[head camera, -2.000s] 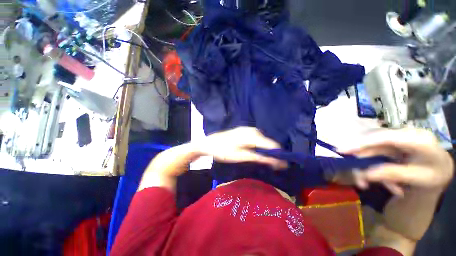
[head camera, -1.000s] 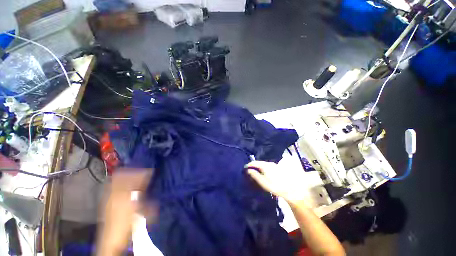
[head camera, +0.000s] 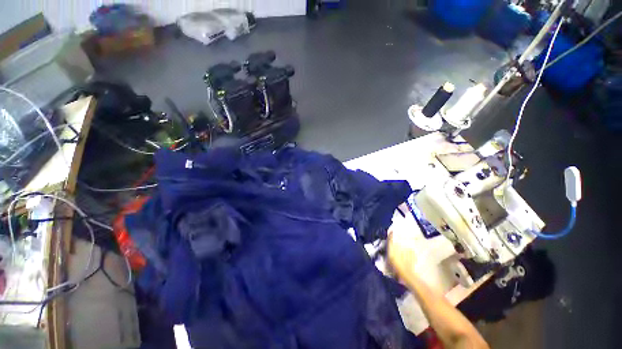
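A large navy garment (head camera: 273, 266) lies heaped over the table and down toward me, with gathered folds and a sleeve end toward the machine. My right hand (head camera: 404, 251) is on the white table at the garment's right edge. Its fingers are blurred against the bright table, so I cannot tell whether they hold anything. My left hand is not in view. The off-white sewing machine (head camera: 464, 211) stands right of the garment, apart from my hand.
Thread cones (head camera: 436, 101) stand behind the machine. A white lamp (head camera: 573, 185) on a blue neck is at right. A small dark-blue rectangle (head camera: 421, 217) lies beside the machine. Black equipment (head camera: 249, 95) stands beyond the garment. Another table's wooden edge (head camera: 67, 204) is at left.
My left hand has gone out of the picture. My right hand has moved off the garment's middle to its right edge. The garment lies spread more toward me.
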